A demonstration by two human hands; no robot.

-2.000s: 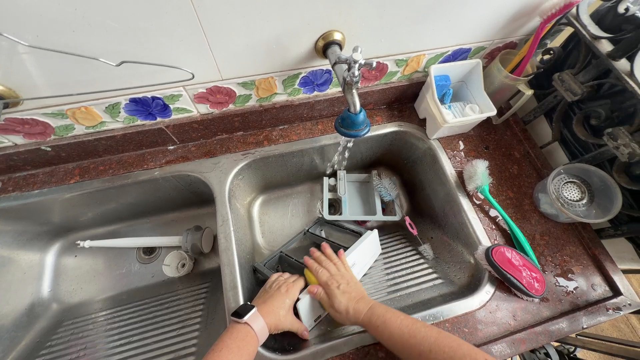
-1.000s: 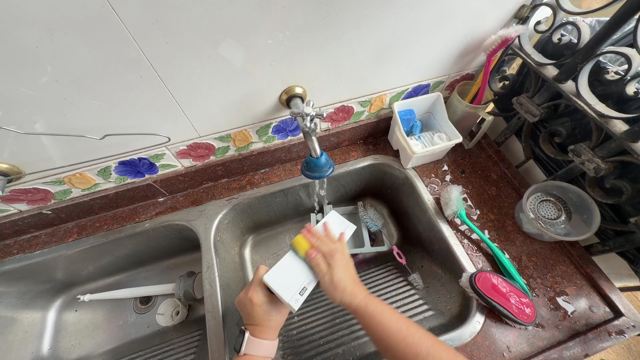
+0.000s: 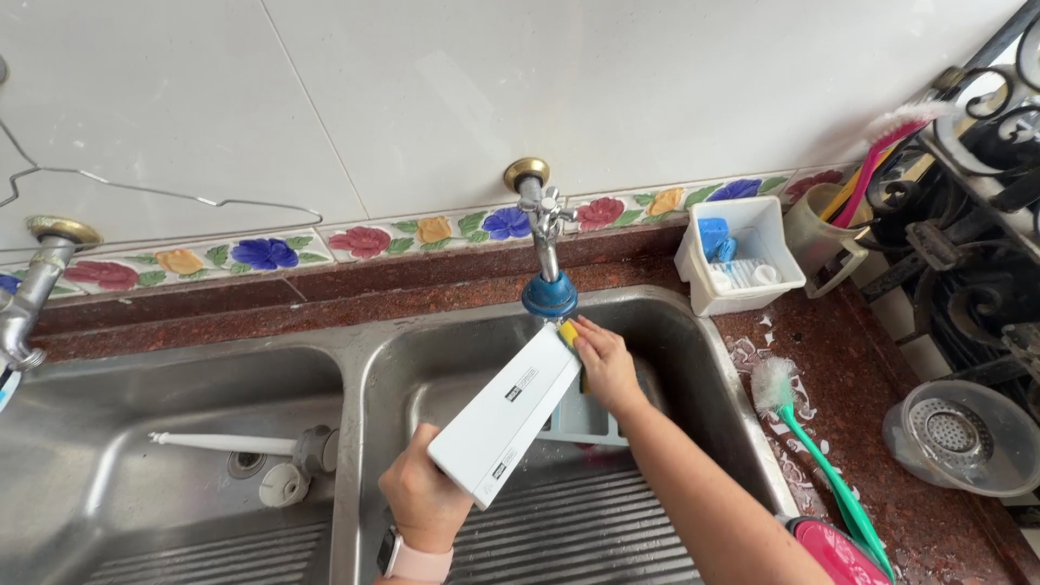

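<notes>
My left hand (image 3: 428,490), with a watch on its wrist, grips the near end of a long white plastic box-shaped part (image 3: 505,410) that bears printed writing. The part is tilted over the right sink basin, its far end just under the blue nozzle (image 3: 549,294) of the faucet (image 3: 546,223). My right hand (image 3: 605,361) holds a yellow sponge (image 3: 567,333) against that far end. Below, partly hidden by the white part and my right hand, a grey plastic tray (image 3: 581,422) lies in the basin. The underside of the white part is hidden.
In the left basin (image 3: 187,390) lies a white plastic piece with a long stem (image 3: 227,441). On the right counter are a white bin (image 3: 735,284) of sponges, a green-handled brush (image 3: 829,471), a pink-backed brush (image 3: 837,552) and a clear bowl holding a strainer (image 3: 967,439).
The white part has risen out of the basin and now reaches up to the faucet nozzle. My right hand has moved with the sponge to its far end. The view has shifted.
</notes>
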